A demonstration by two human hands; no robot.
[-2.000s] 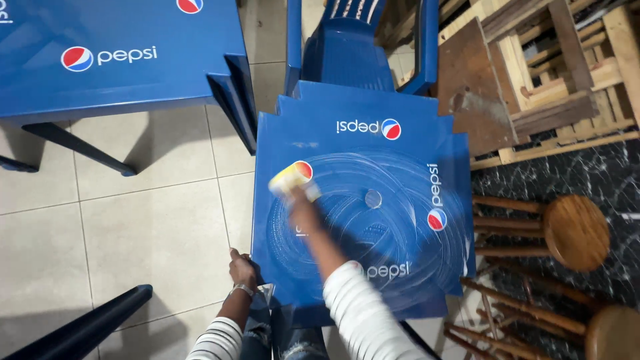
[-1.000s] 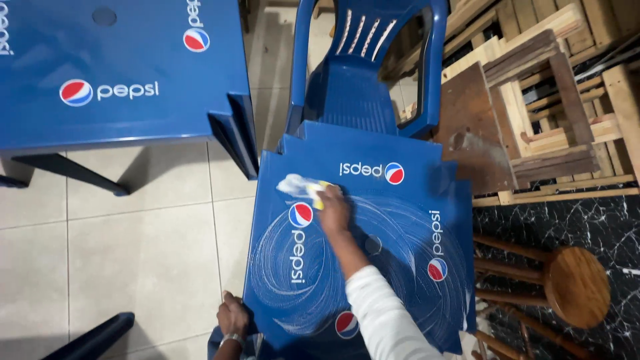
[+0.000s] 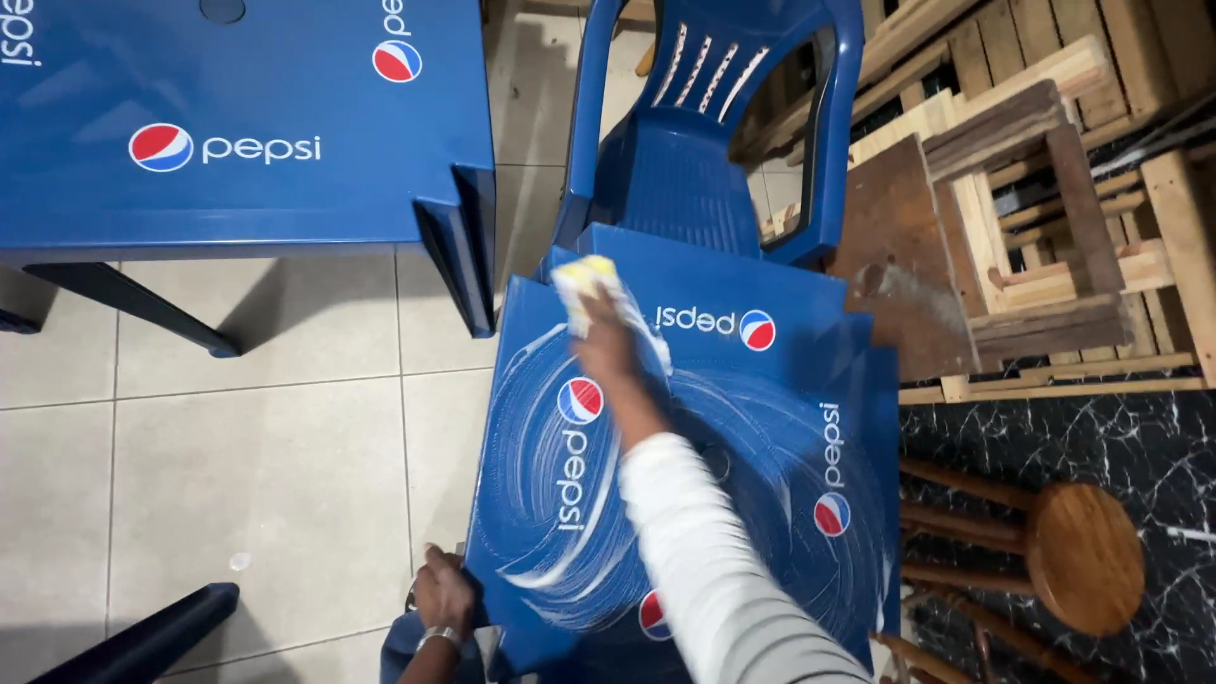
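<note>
A blue plastic Pepsi table (image 3: 722,408) stands before me, its top streaked with white soapy swirls. My right hand (image 3: 608,342) presses a white-and-yellow cloth or sponge (image 3: 584,275), blurred by motion, on the table's far left corner. White suds trail beside that hand. My left hand (image 3: 444,589) grips the table's near left edge, a metal-banded watch or bracelet on its wrist.
A blue plastic armchair (image 3: 670,171) adjoins the table's far side. Another blue Pepsi table (image 3: 313,199) stands at upper left. Wooden pallets and frames (image 3: 1173,275) are stacked at right, above a round wooden stool (image 3: 1083,560) on dark marbled flooring.
My right hand has moved with the cloth or sponge from beside the left logo to the far left corner. White streaks have shifted across the top. My left hand stays at the left edge.
</note>
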